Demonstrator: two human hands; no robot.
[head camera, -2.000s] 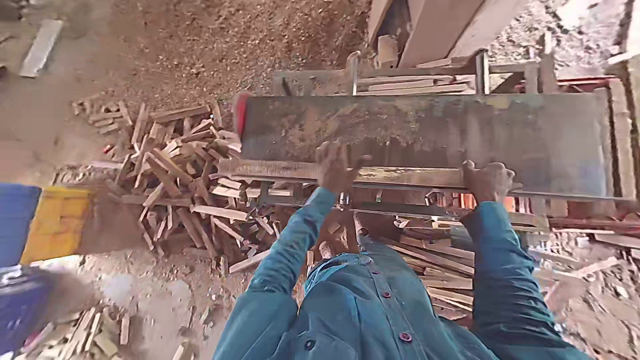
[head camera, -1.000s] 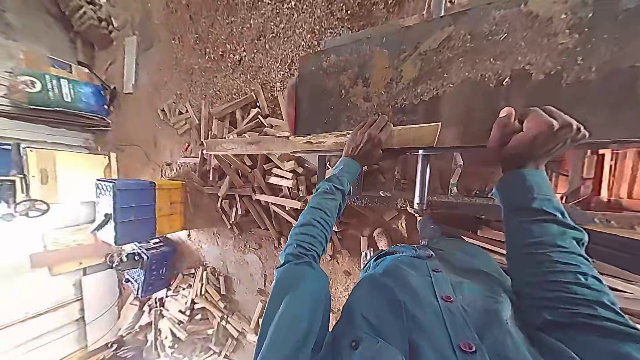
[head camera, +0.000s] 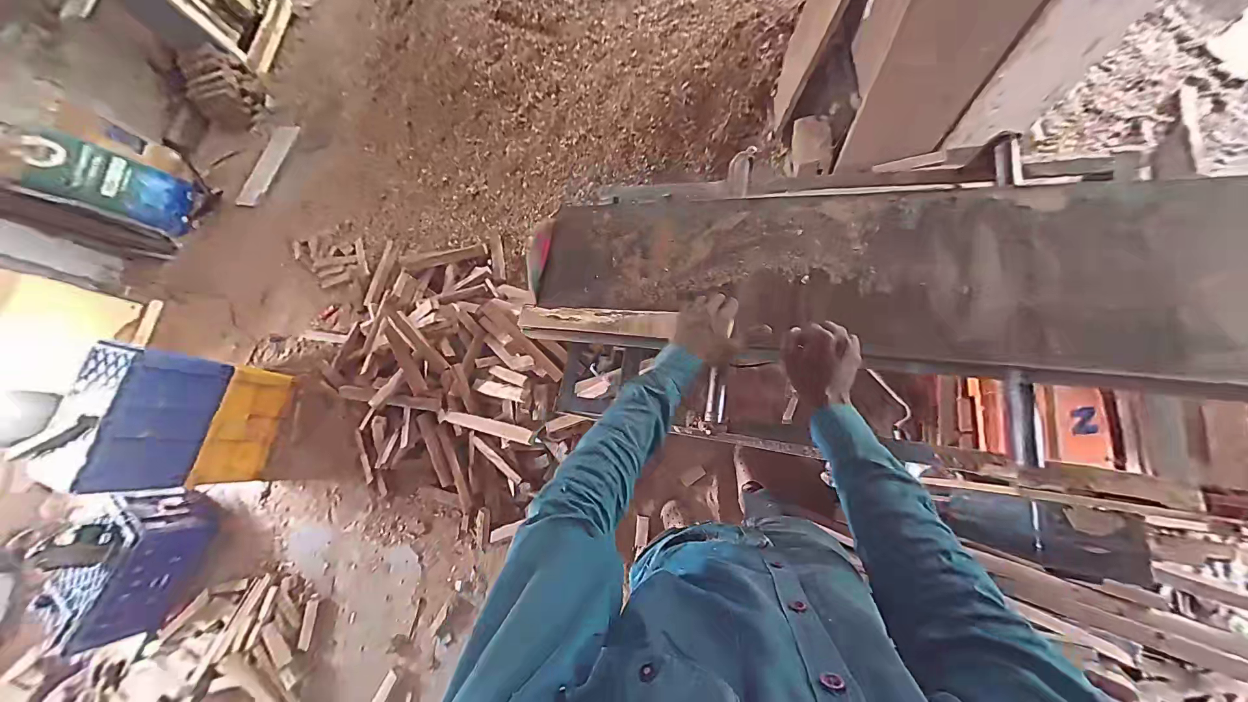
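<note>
A long flat metal machine table (head camera: 975, 273), with sawdust on its surface, runs across the upper right. A narrow wooden strip (head camera: 604, 322) lies along its near edge at the left end. My left hand (head camera: 707, 327) is on the strip's right part, fingers curled over it. Just to the right, my right hand (head camera: 822, 361) is at the near edge of the table with its fingers bent; whether it touches the strip's end cannot be seen. A dark patch lies on the table between and above the hands.
A heap of wood offcuts (head camera: 439, 361) lies on the ground left of the table. Blue (head camera: 166, 419) and yellow crates (head camera: 239, 426) stand further left. Sawdust (head camera: 546, 107) covers the ground beyond. Large timber beams (head camera: 926, 78) rise behind the table. Long wooden pieces (head camera: 1092, 604) lie lower right.
One second ago the strip reached well past the table's left end, over the offcuts; now it lies along the table edge. My hands are closer together than in both earlier frames. The view has shifted.
</note>
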